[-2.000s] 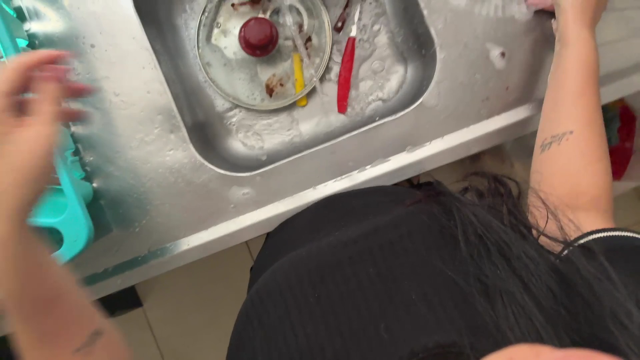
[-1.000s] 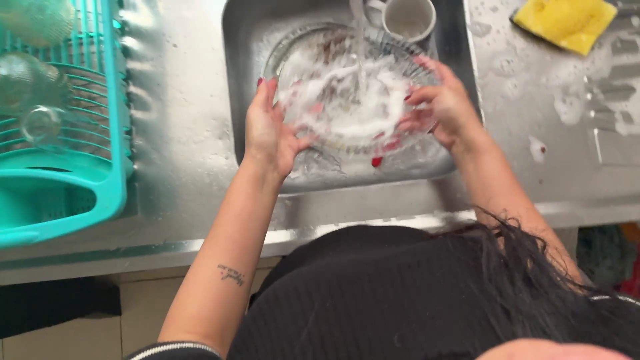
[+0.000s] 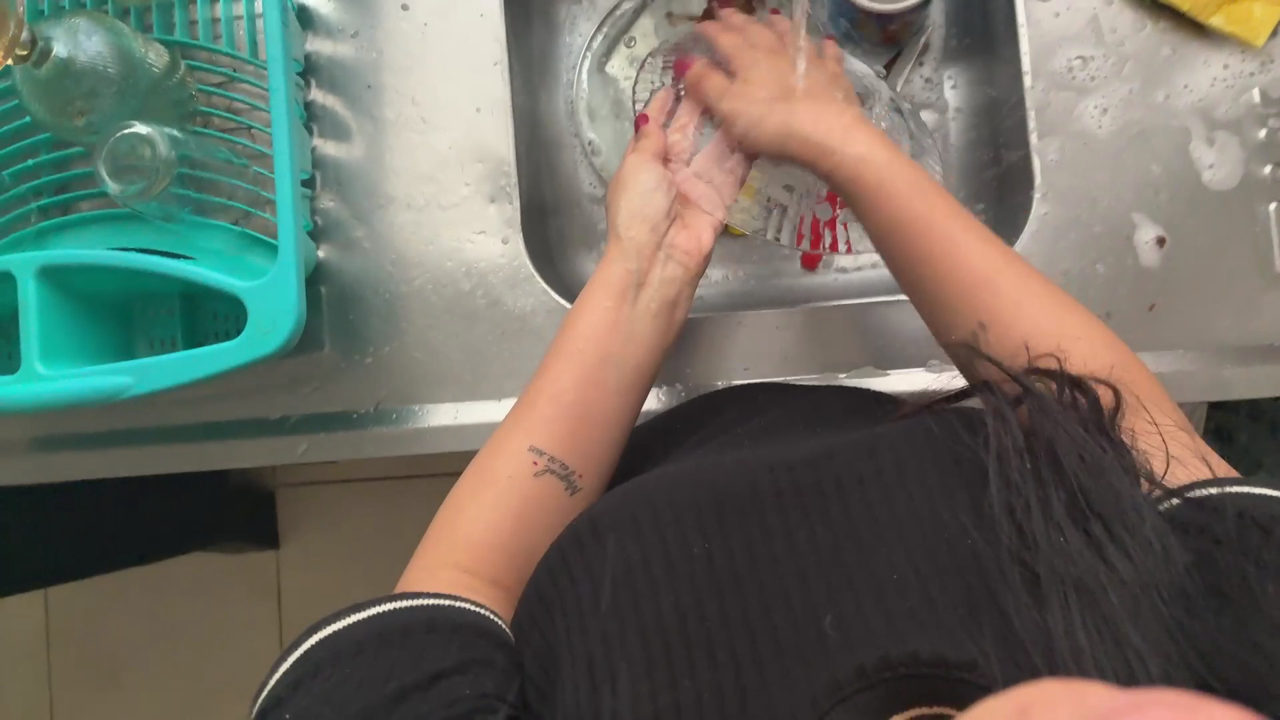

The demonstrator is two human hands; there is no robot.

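Note:
My left hand (image 3: 675,180) supports a clear glass dish (image 3: 780,215) from its left side, fingers seen through the glass, over the steel sink. My right hand (image 3: 785,95) lies across the upper part of the dish, fingers spread, under the stream of running water (image 3: 800,40). Another clear round glass piece (image 3: 600,95) lies in the sink below it. Red (image 3: 811,260) and yellow utensil parts show through and beneath the dish. A cup (image 3: 885,10) sits at the sink's top right.
A turquoise dish rack (image 3: 290,220) with clear glassware (image 3: 95,75) stands on the left of the steel counter (image 3: 410,250). The sink wall (image 3: 1000,150) rises right of the dish. A yellow sponge (image 3: 1230,15) lies at the top right, and foam (image 3: 1215,155) spots the counter.
The white suds that covered the dish are mostly gone. My right hand has moved from the dish's right edge to across its upper part. The view has shifted.

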